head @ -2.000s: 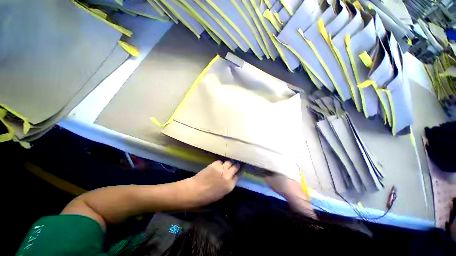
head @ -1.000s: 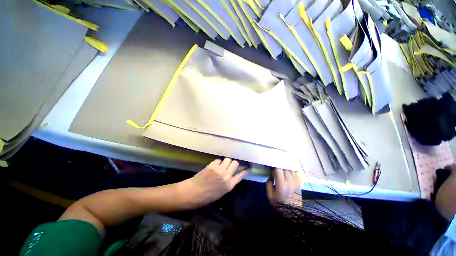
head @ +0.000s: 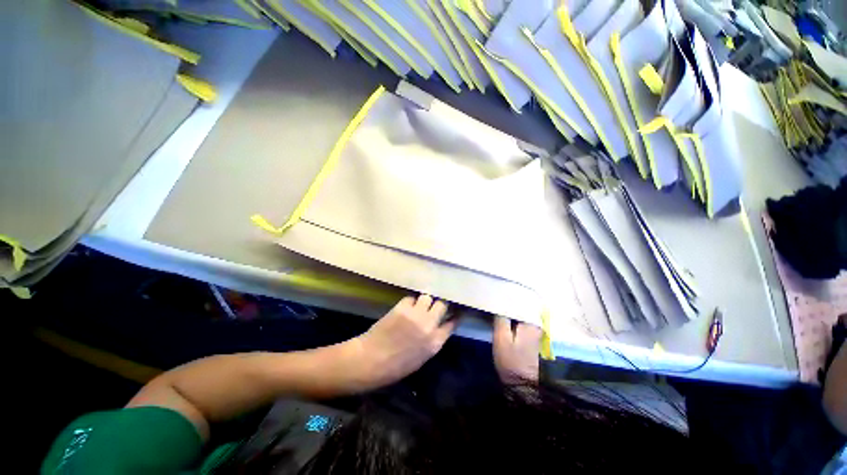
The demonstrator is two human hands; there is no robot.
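A large pale grey panel [head: 427,195] lies before me with a yellow-taped left side and a folded band along its near side, marked by a thin dark line. A loose yellow tail [head: 267,224] sticks out at its near left corner. My left hand [head: 415,336] is at the panel's near edge, fingers curled on it, fingertips partly hidden. My right hand [head: 517,347] grips the near edge close to the right corner, fingers partly under the panel, beside a hanging yellow tail [head: 546,336]. Dark hair hides part of my right wrist.
Narrow grey strips [head: 631,255] lie right of the panel. Small reddish snips [head: 714,331] with a dark cord lie near the right table edge. A stack of grey sheets [head: 84,139] is at left. Fanned yellow-edged pieces [head: 594,83] run across the back. Another person's arm [head: 837,394] shows at far right.
My right hand, blurred and lower two seconds ago, now holds the near edge by the right corner. My left hand stays at the edge. The whole view has shifted slightly.
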